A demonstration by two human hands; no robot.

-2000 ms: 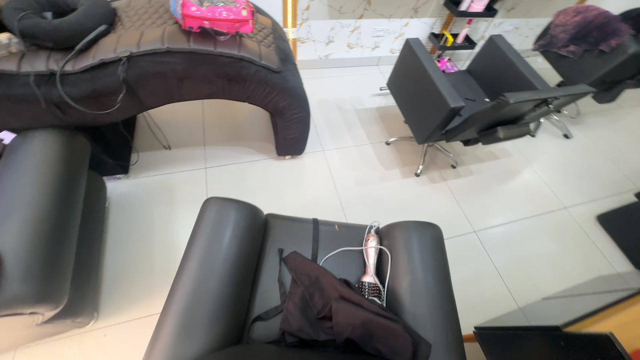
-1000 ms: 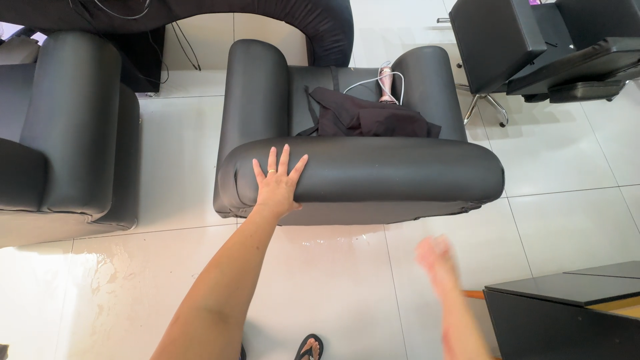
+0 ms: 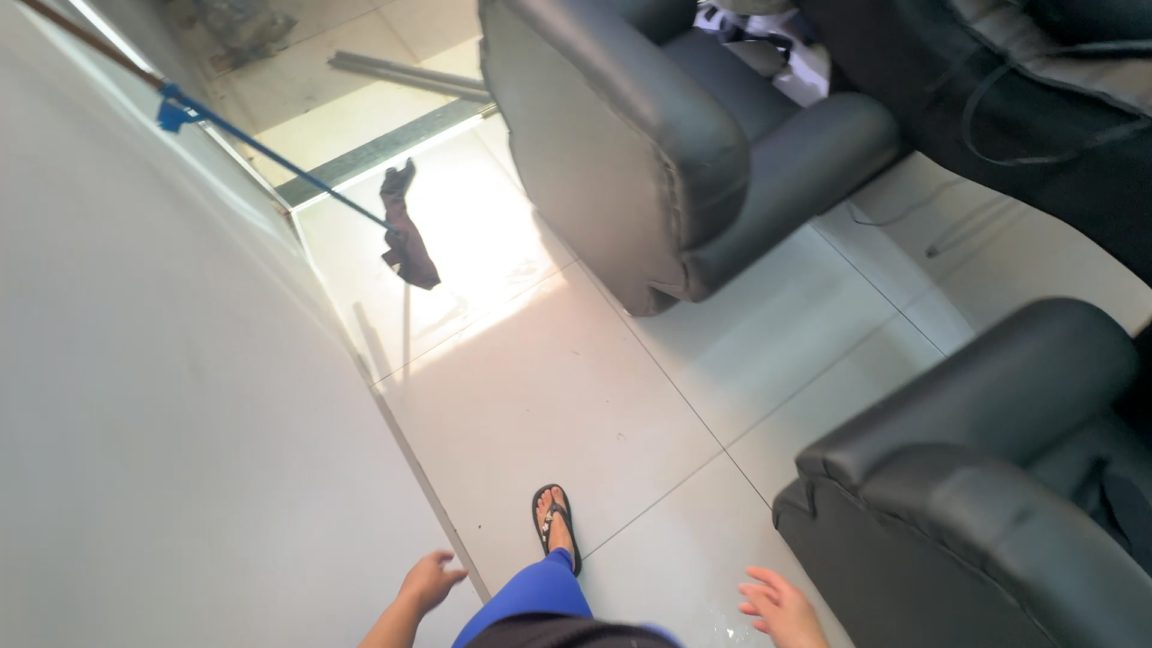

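Note:
My left hand (image 3: 432, 580) hangs at the bottom, beside the white wall, its fingers apart and holding nothing. To the right, my right hand (image 3: 776, 605) is also bare, fingers spread, near the side of a black armchair (image 3: 954, 531). Ahead, a long-handled floor mop or squeegee with a blue pole (image 3: 279, 160) leans along the wall at upper left. A dark cloth (image 3: 409, 238) is draped at the pole's lower end, on the sunlit tiles. Neither hand touches the pole or the armchairs.
A second black armchair (image 3: 621, 135) stands ahead, close to a black curved lounger (image 3: 1017, 171) with a cable. Grey metal bars (image 3: 409, 76) lie beyond the dark door sill (image 3: 387, 151). My sandalled foot (image 3: 556, 522) is on the tiled floor (image 3: 576, 396).
My left hand has come off the armchair back where it rested a second ago. The view has swung far left, bringing the wall, pole and dark cloth into sight.

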